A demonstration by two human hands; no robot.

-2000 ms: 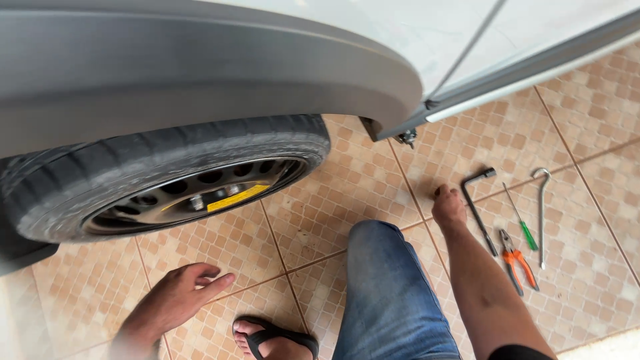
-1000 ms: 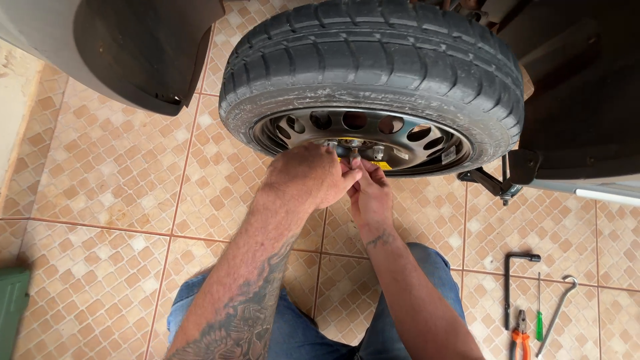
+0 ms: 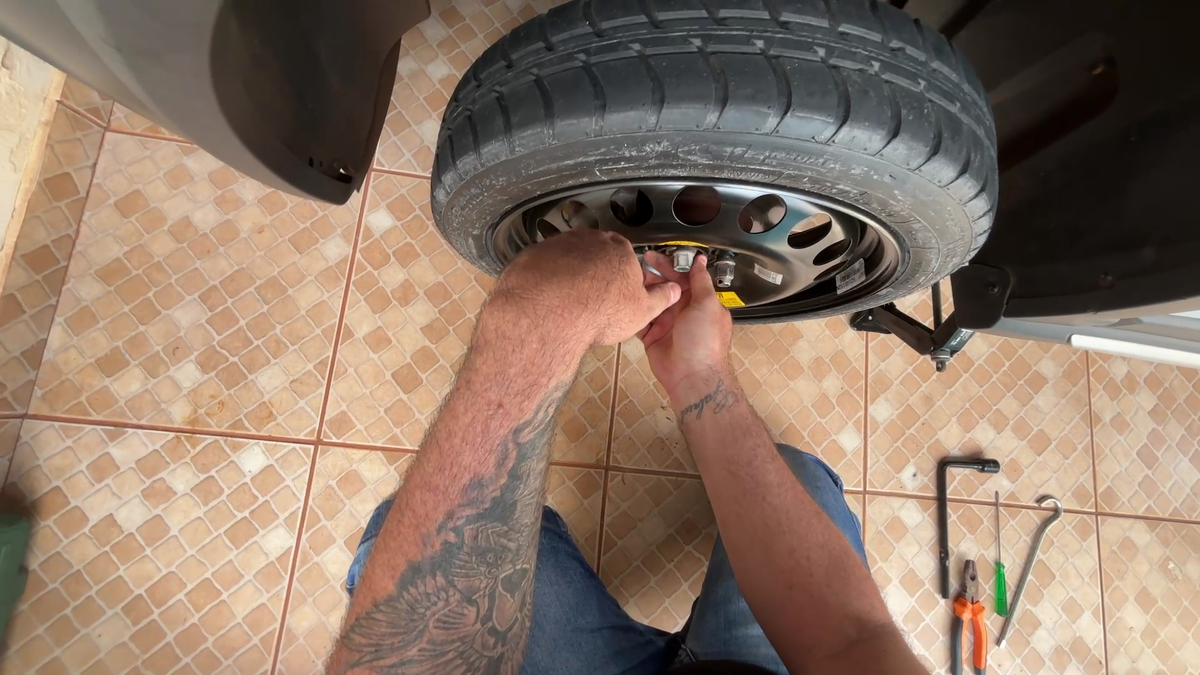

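A black steel wheel point(image 3: 787, 234) with a worn rubber tire point(image 3: 712, 94) is at the car's wheel arch. Wheel bolts point(image 3: 683, 259) show around its hub, beside a yellow sticker point(image 3: 730, 299). My left hand point(image 3: 572, 286) is at the hub's left side, fingers curled; a small metal piece shows by its fingertips, but what it grips is hidden. My right hand point(image 3: 689, 323) is just right of it, palm up, its fingertips at a bolt; whether it holds the bolt cannot be told.
An L-shaped lug wrench point(image 3: 944, 525), orange-handled pliers point(image 3: 969, 609), a green-handled screwdriver point(image 3: 1000, 581) and a hooked metal rod point(image 3: 1029, 562) lie on the tiled floor at right. A jack point(image 3: 905, 328) stands under the car. The bumper edge point(image 3: 361, 141) juts in at upper left.
Two seconds ago both hands were apart, away from the wheel; now they are together at its hub. The view has shifted strongly. Since one second ago the hands have stayed at the hub.
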